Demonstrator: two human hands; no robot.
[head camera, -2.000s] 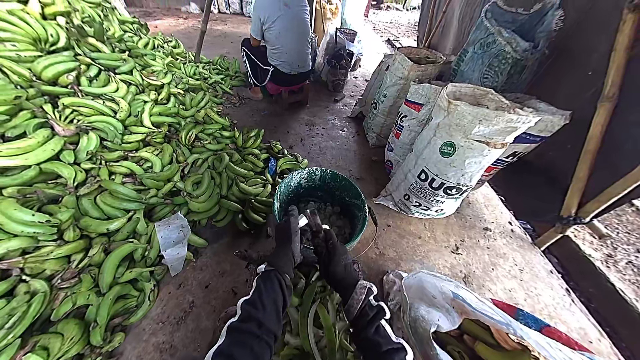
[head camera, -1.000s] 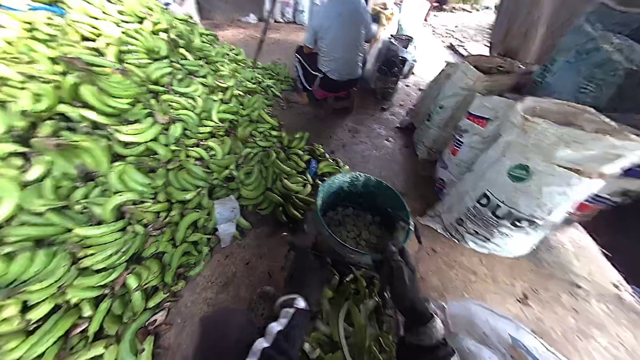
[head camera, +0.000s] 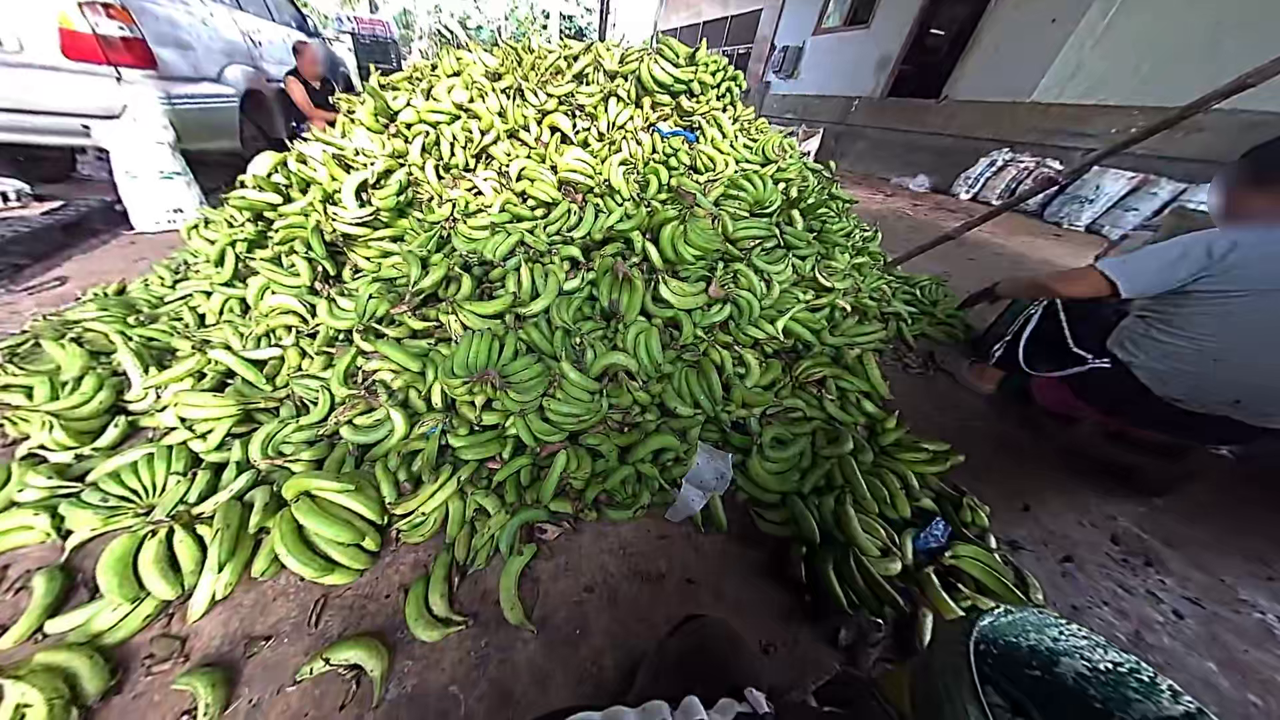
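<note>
A large pile of green plantains (head camera: 560, 300) fills the middle of the view, with loose clusters (head camera: 335, 525) and single fruits (head camera: 515, 585) on the floor at its near edge. My left sleeve, dark with a white trim (head camera: 680, 710), shows at the bottom edge. A dark, blurred shape beside the bucket may be my left hand; what it holds or touches is unclear. My right hand is out of sight. At the bottom right stands a green bucket (head camera: 1080, 665), partly cut off by the frame. A pale scrap of sheet (head camera: 702, 482) lies against the pile.
A person in a grey shirt (head camera: 1200, 320) sits low at the right, one arm toward the pile. Another person (head camera: 310, 90) is near a parked silver vehicle (head camera: 190, 70), beside a white sack (head camera: 150, 165). A slanting pole (head camera: 1080, 165) and flat sacks (head camera: 1100, 200) are at the right.
The view has swung left to the pile. My gloved hands, seen at the bucket two seconds ago, are no longer clearly visible; the sacks on the right have left the frame.
</note>
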